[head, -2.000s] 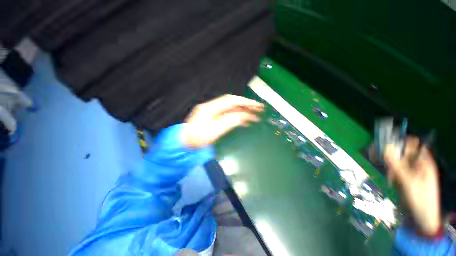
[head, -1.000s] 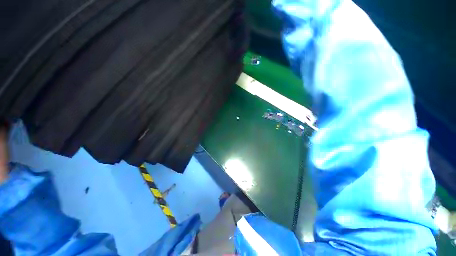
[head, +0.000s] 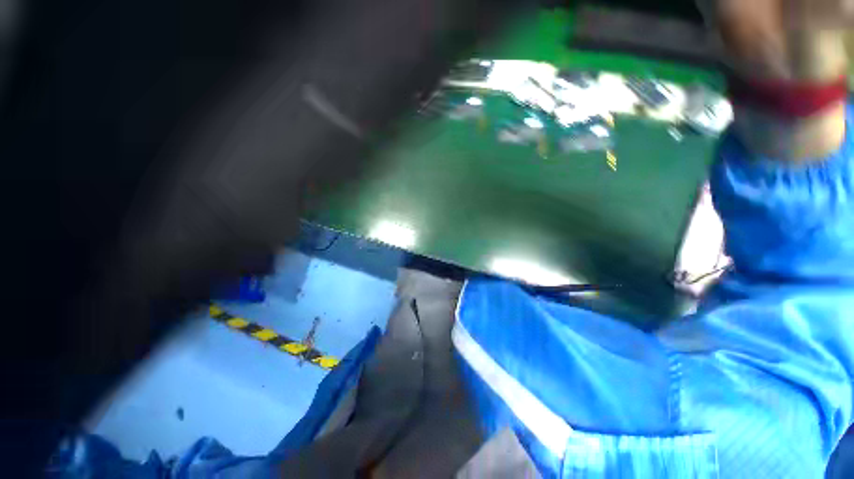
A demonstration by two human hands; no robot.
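Observation:
A large, blurred black ribbed piece, perhaps trays (head: 234, 131), fills the upper left and covers part of the green bench top (head: 440, 201). My right hand (head: 782, 37) is at the top right, blurred and cut off by the top edge, with a red band on the wrist; whether it holds anything cannot be told. My left hand is not in view; only part of a blue sleeve shows at the bottom left. Several loose mainboards (head: 585, 138) lie blurred on and beside the bright white strip (head: 515, 77).
A dark flat object (head: 646, 33) lies behind the strip. The bench's front edge (head: 435, 267) runs above my lap. A yellow-black floor stripe (head: 267, 334) crosses the blue floor at lower left. A whitish item (head: 702, 239) lies beside my right sleeve.
The black ribbed piece looms larger at upper left. My right sleeve has moved off the bench middle to the right, and my right hand now shows. My left hand has left the picture.

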